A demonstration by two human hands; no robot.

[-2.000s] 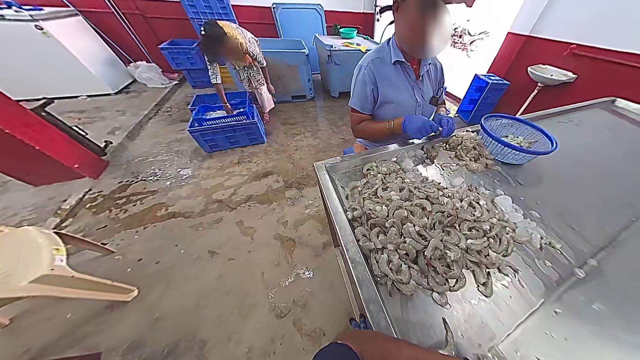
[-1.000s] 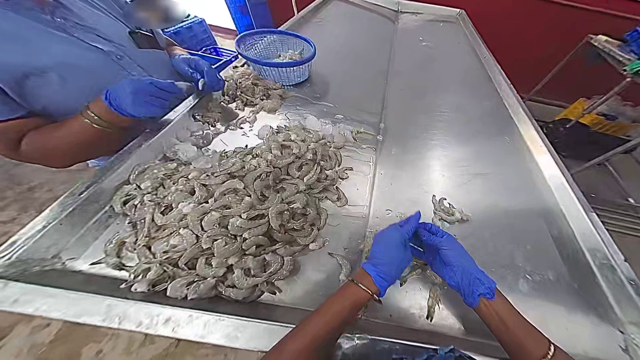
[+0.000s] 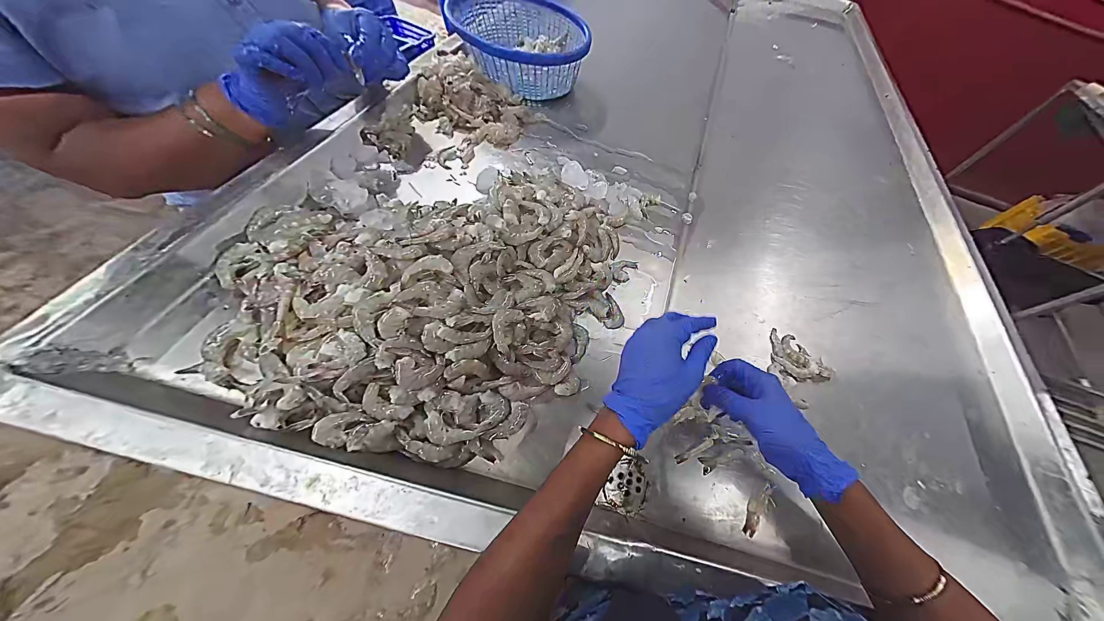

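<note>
Both my hands wear blue gloves and are close together over the steel table, right of a large heap of raw shrimp (image 3: 414, 319). My left hand (image 3: 662, 371) has its thumb and forefinger extended, nearly touching my right hand. My right hand (image 3: 772, 423) is bent, with a bit of pale shrimp (image 3: 709, 384) at its fingertips; how firmly it is held is hard to tell. Under the hands lie several shrimp pieces (image 3: 716, 448), and one lies apart nearer the front edge (image 3: 757, 509). More shrimp bits (image 3: 795, 358) rest just beyond my right hand.
A co-worker's gloved hands (image 3: 302, 69) are at the table's left rim. Beside them are a smaller shrimp pile (image 3: 470, 99) and a blue plastic basket (image 3: 526, 56) holding some shrimp. A perforated drain (image 3: 625, 485) is by my left wrist. The table has a raised rim (image 3: 940, 233); a metal rack stands right.
Two seconds ago the view took in the floor and two people; it has swung to the table. Since one second ago, my left thumb and forefinger have spread, and my hands remain close together.
</note>
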